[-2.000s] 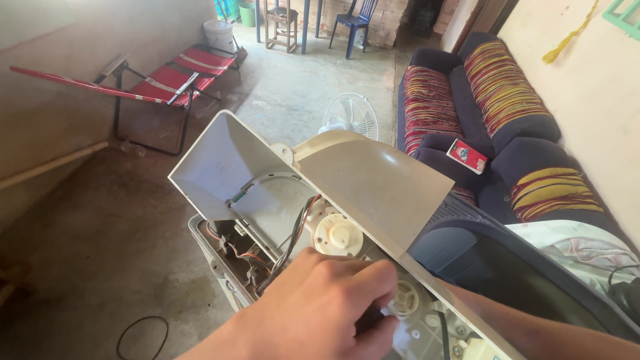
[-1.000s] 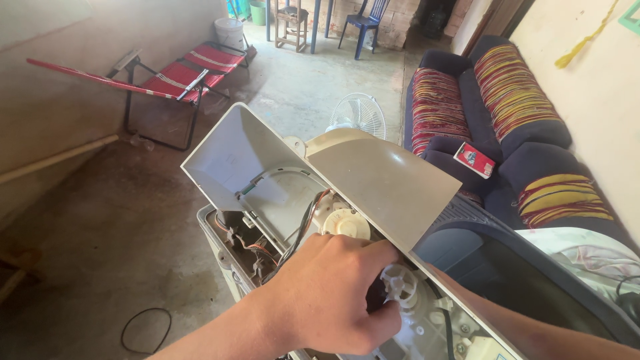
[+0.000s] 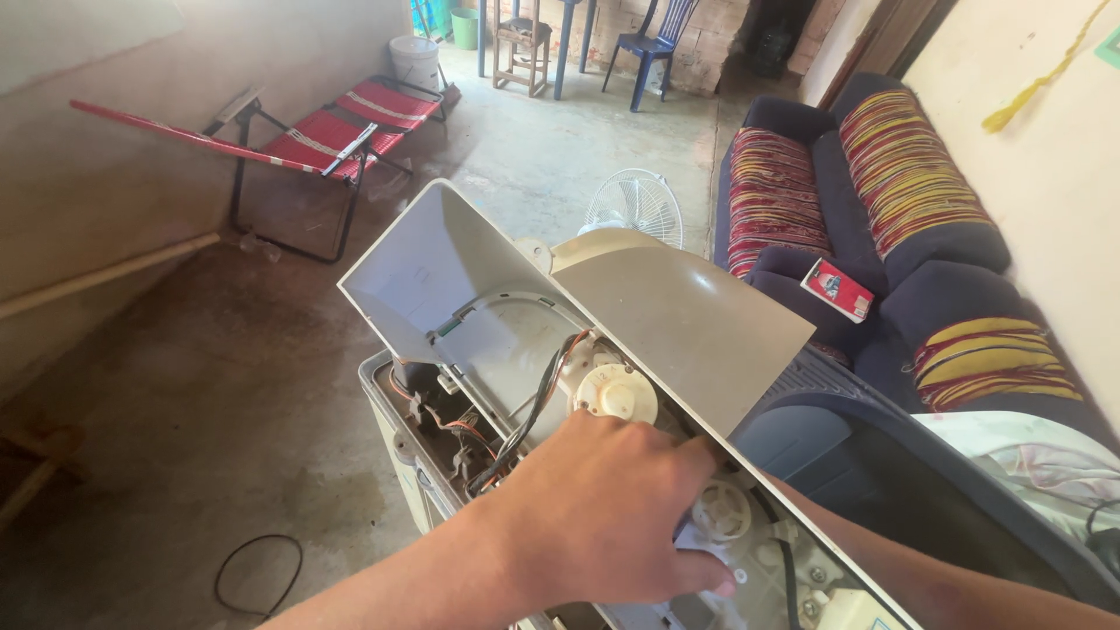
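Observation:
My left hand reaches palm down into the opened back of a washing machine's plastic control panel. Its fingers bend down beside a round cream timer housing, and their tips are hidden. The thumb points out to the right, below a white plastic wheel. A bundle of wires runs left of the hand, down toward the open wiring compartment of the machine body. My right forearm comes in from the lower right and passes behind the panel, which hides the right hand.
A dark tub or lid lies right of the panel, beside white cloth. Beyond are a white fan, a dark sofa with a red box-like item, and a red folding lounger. A black cable loop lies on the floor.
The left thumb has swung out from beside the fingers and now stands apart, lower right. The left hand stays inside the panel near the timer housing.

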